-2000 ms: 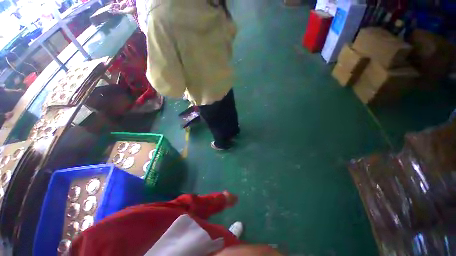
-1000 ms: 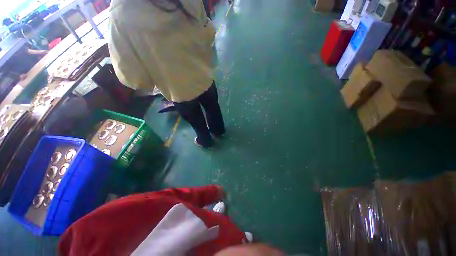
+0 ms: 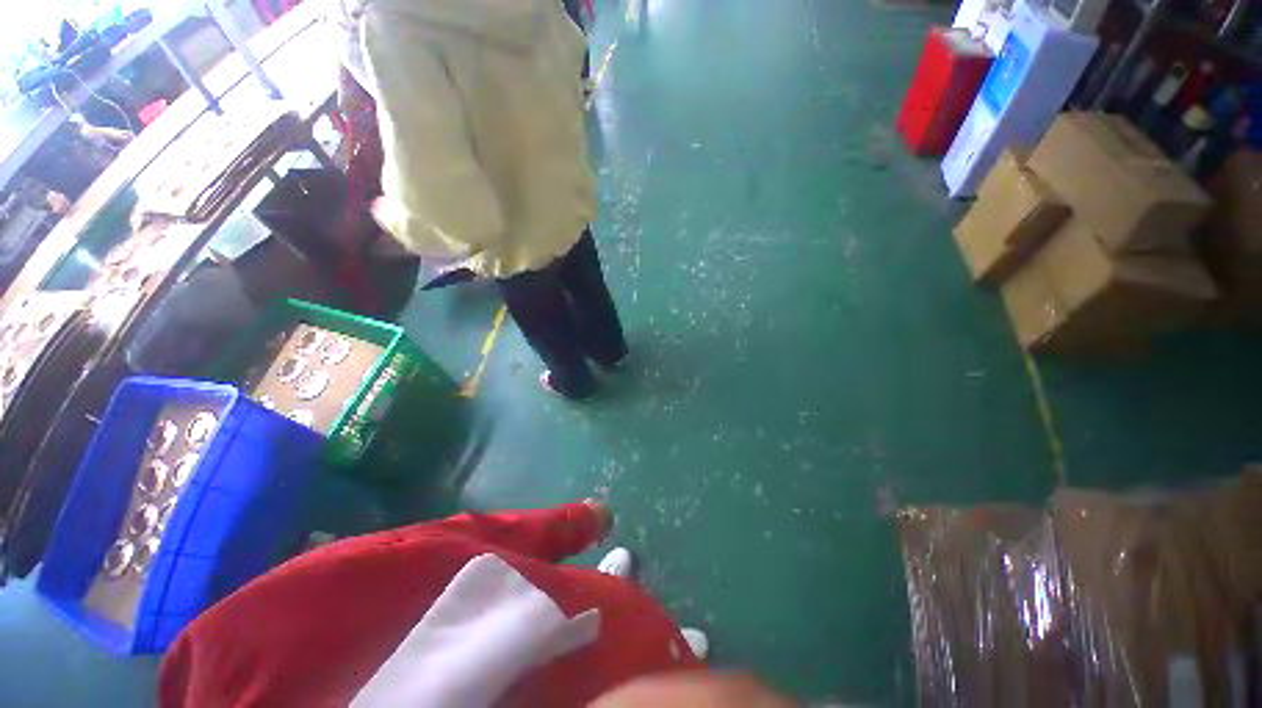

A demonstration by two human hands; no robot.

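Note:
My left hand (image 3: 597,517) shows small and blurred at the end of a red sleeve, low in the middle; its fingers cannot be made out. My right hand is not in view. A blurred skin-toned shape at the bottom edge cannot be identified. A blue crate (image 3: 238,501) at lower left holds a brown cardboard sheet with several round white-silver parts. A green crate (image 3: 401,392) beside it, farther away, holds similar parts. Neither crate is touched by my visible hand.
A person in a pale yellow jacket (image 3: 485,132) stands ahead, back turned. A long bench with round parts (image 3: 208,159) runs along the left. Film-wrapped brown goods (image 3: 997,602) are at lower right. Brown cartons (image 3: 1121,187), a red box (image 3: 945,91) and a blue-white unit (image 3: 1017,104) stand upper right.
Since the first frame, the crates have shifted left in view and the cartons show larger. In the last second, the person ahead has shifted slightly right. My left hand keeps nearly the same place.

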